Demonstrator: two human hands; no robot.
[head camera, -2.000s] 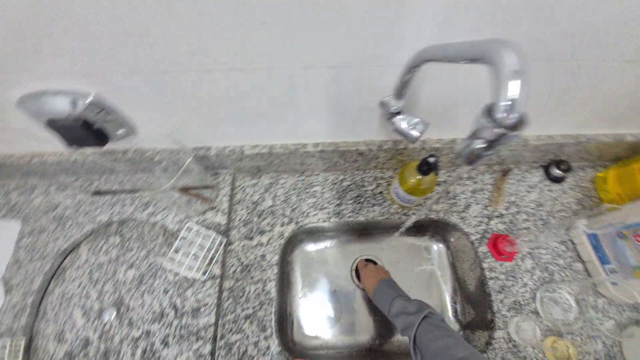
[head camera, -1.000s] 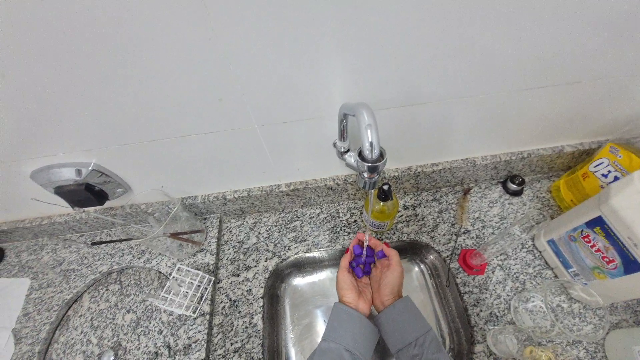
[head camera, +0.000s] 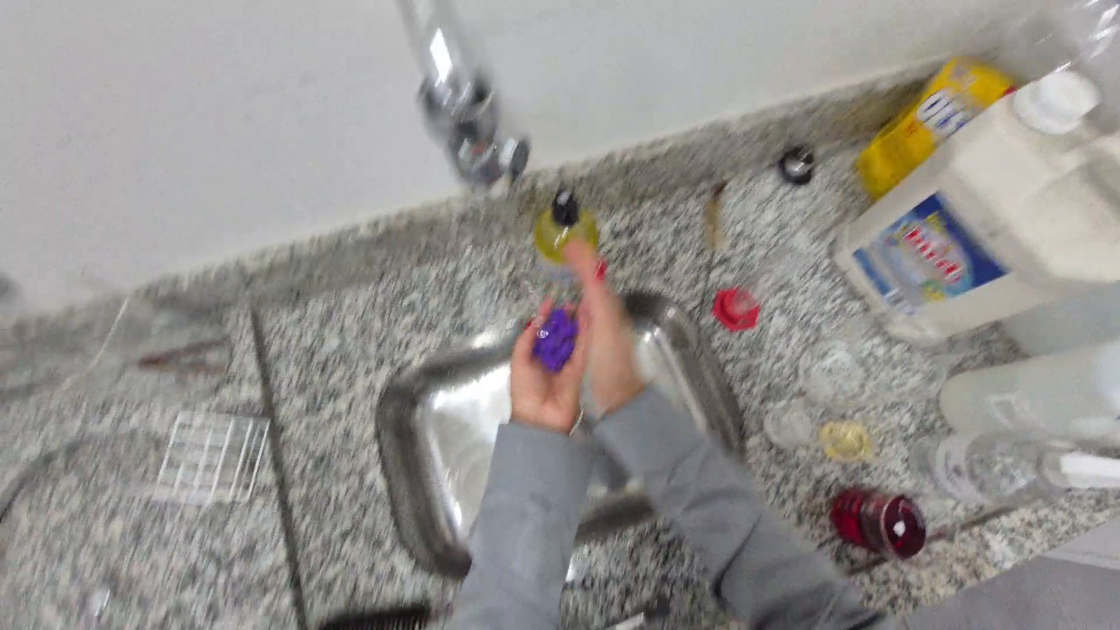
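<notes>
Small purple pieces lie heaped in my left hand, cupped palm up over the steel sink. My right hand is raised just beside it, blurred, with its fingers pointing toward a yellow bottle with a black cap behind the sink. Nothing shows clearly in the right hand. Above both hands the chrome faucet comes down in front of the wall; blur hides whether water runs from it.
Right of the sink are a red cap, a large white jug, a yellow container, clear glassware and a glass of red liquid. A white wire rack lies on the granite at left.
Two seconds ago one hand reached to the sink drain; a second ago both hands cupped the purple pieces under the faucet. Now the right hand has come away from them. The view has shifted.
</notes>
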